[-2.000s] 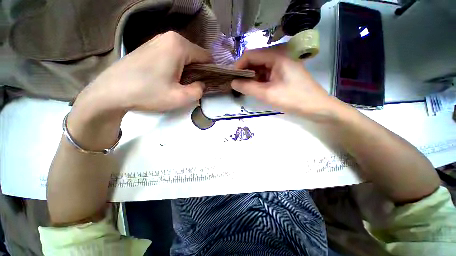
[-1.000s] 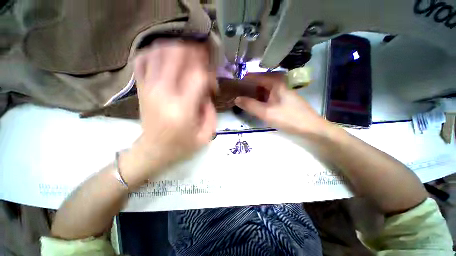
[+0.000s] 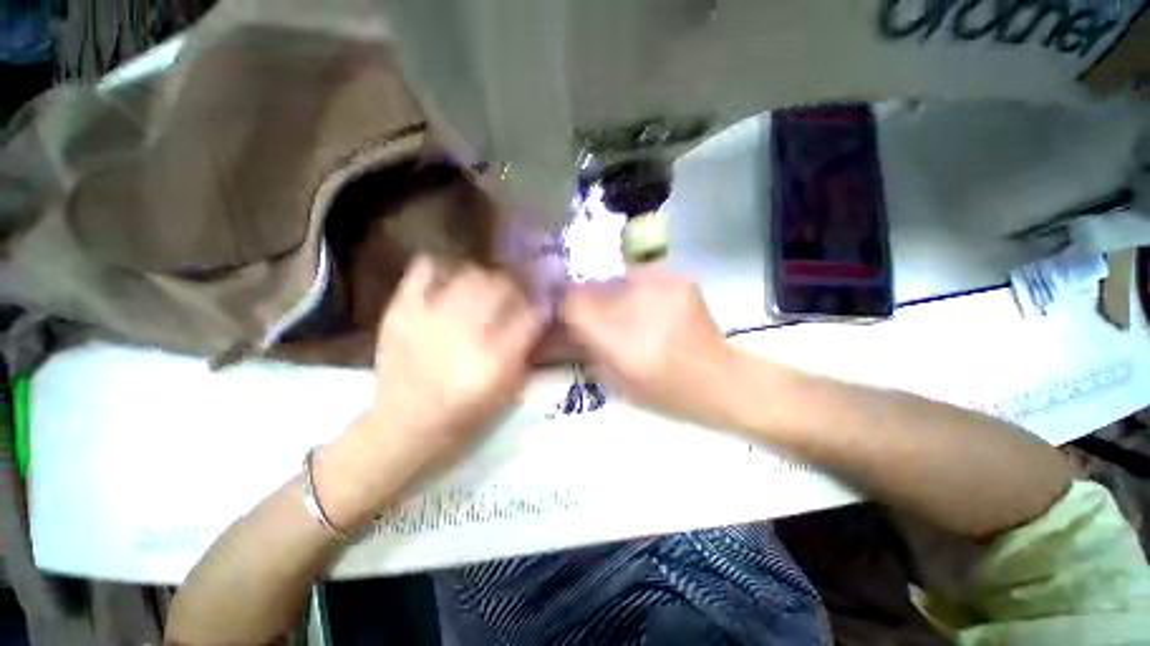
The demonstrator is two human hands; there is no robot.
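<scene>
A large brown garment piece lies left of the sewing machine head, with a pale strip along its open edge. My left hand is blurred and closed on the garment's edge just left of the bright needle area. My right hand is also blurred. Its fingertips are on the brown cloth at the needle, close to my left fingertips. The presser foot and needle are lost in glare. The cloth between my fingers is mostly hidden.
A smartphone lies on the machine bed at the right. A cream-yellow cylinder stands beside the needle area. A white label lies further right. Thread scraps lie on the white table in front of my hands.
The view has shifted and tilted. My left hand has come down from over the garment opening to its edge. My right hand stays by the needle. The garment's opening shows wider.
</scene>
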